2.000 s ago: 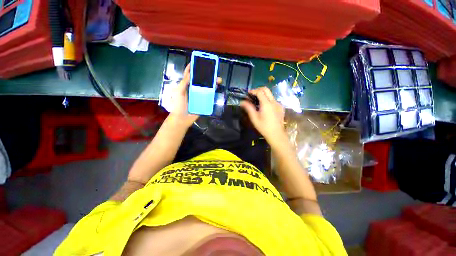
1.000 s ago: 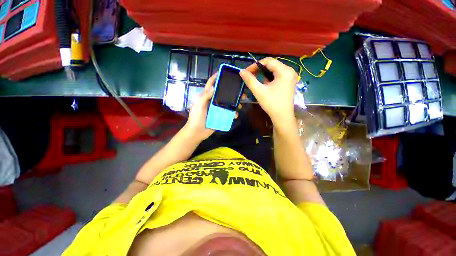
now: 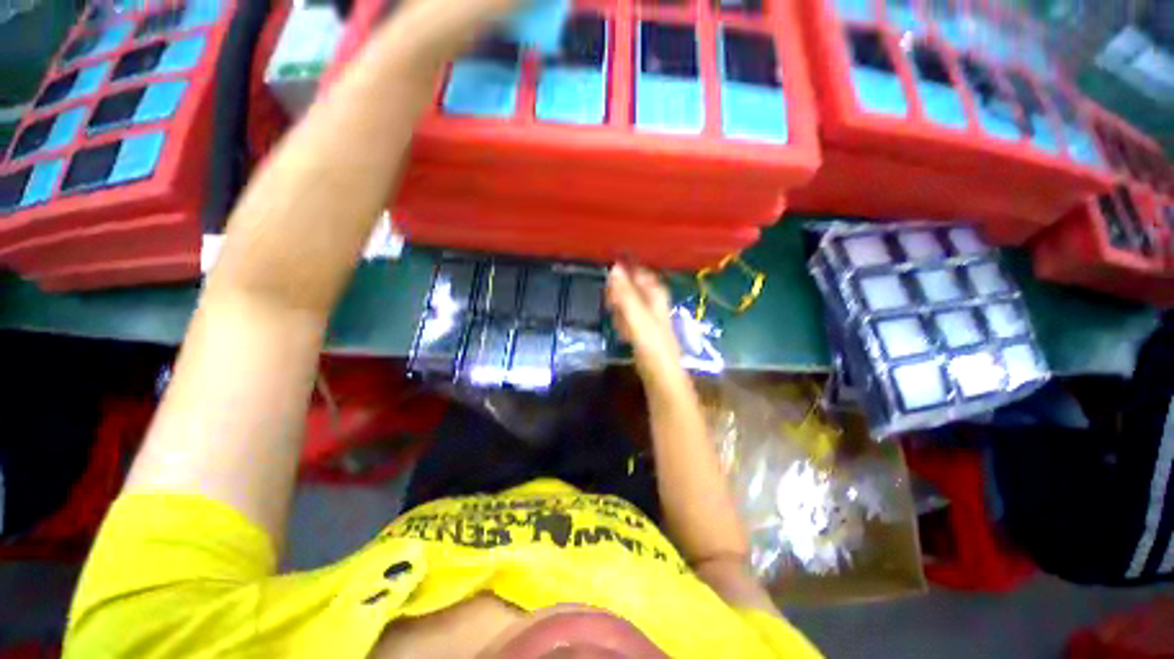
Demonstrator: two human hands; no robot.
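Observation:
My left hand (image 3: pixel 483 10) is at the top edge, mostly cut off and blurred. A light-blue keypad phone (image 3: pixel 538 23) is at its fingers, tilted over the pockets of the middle red tray stack (image 3: pixel 605 167). My right hand (image 3: pixel 637 306) is low at the right end of the lens tray (image 3: pixel 515 303), blurred. Its fingers point away from me, and whether it holds the tweezers cannot be told. The lens tray is clear plastic with dark-framed squares and lies on the green bench between the stack and me.
Red phone-tray stacks stand left (image 3: pixel 116 193) and right (image 3: pixel 940 161). Yellow tabs (image 3: pixel 734 286) lie right of my right hand. Spare lens trays (image 3: pixel 933 322) overhang the bench edge. The waste box (image 3: pixel 888 560) is below, full of scraps. A dark-sleeved person (image 3: pixel 1094 489) is at right.
My left hand has moved from in front of me up over the middle stack. My right hand has left the phone and lowered to the lens tray. The view has shifted, showing the stack tops.

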